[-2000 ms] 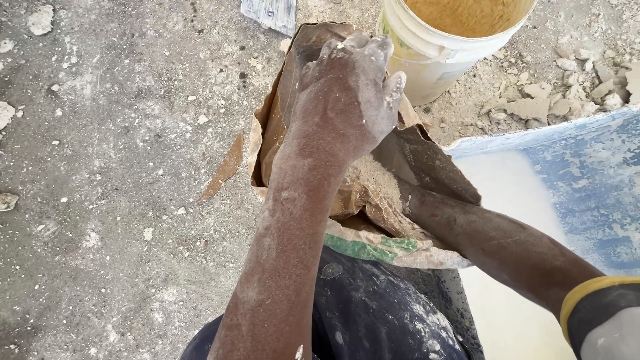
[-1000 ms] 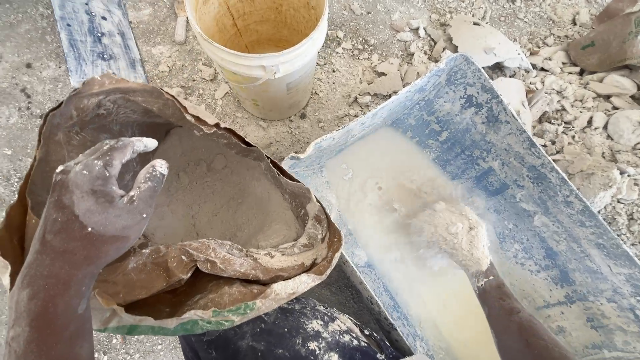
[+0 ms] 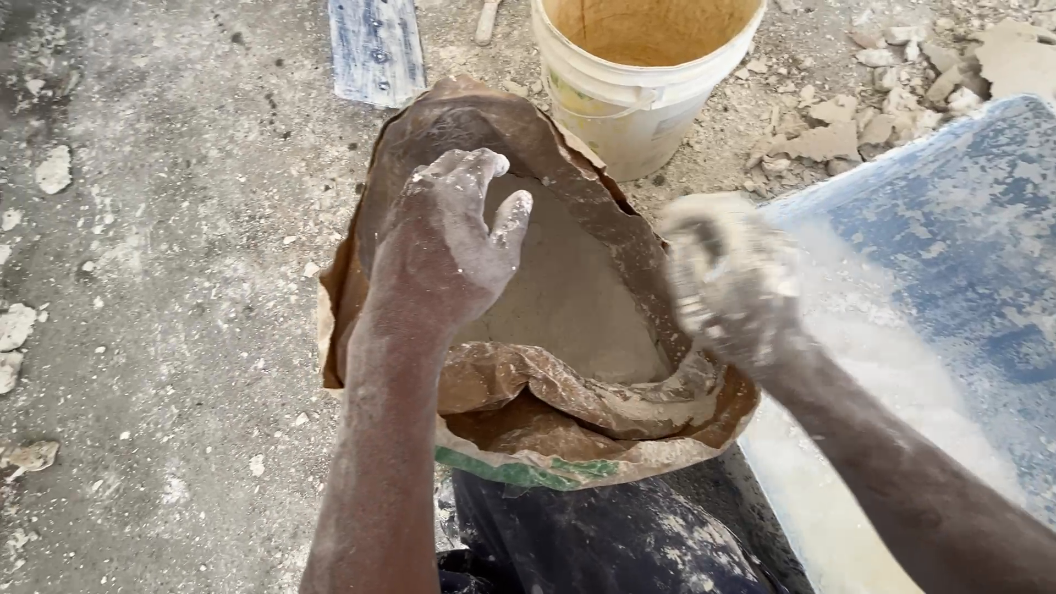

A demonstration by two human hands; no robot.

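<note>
An opened brown paper bag (image 3: 495, 371) with a green mark on its edge holds pale grey powder (image 3: 569, 297). Over the bag's left part is my left hand (image 3: 462, 223), dusty, its thumb and fingers apart and nothing between them. My right hand (image 3: 730, 276), blurred and coated with powder, is at the bag's right rim, near the trough; whether it holds anything is not clear. To the right lies a worn blue trough (image 3: 973, 239) with whitish liquid and powder (image 3: 858, 396) in it.
A white plastic bucket (image 3: 643, 107), stained yellowish inside, stands behind the bag. Left of it lie a blue-and-white smeared board (image 3: 378, 54) and a handle (image 3: 487, 21). Broken plaster pieces (image 3: 833, 132) are heaped at the back right.
My right hand was in the bag two seconds ago, then over the trough one second ago, and is now back at the bag's right rim. The view has swung right and back.
</note>
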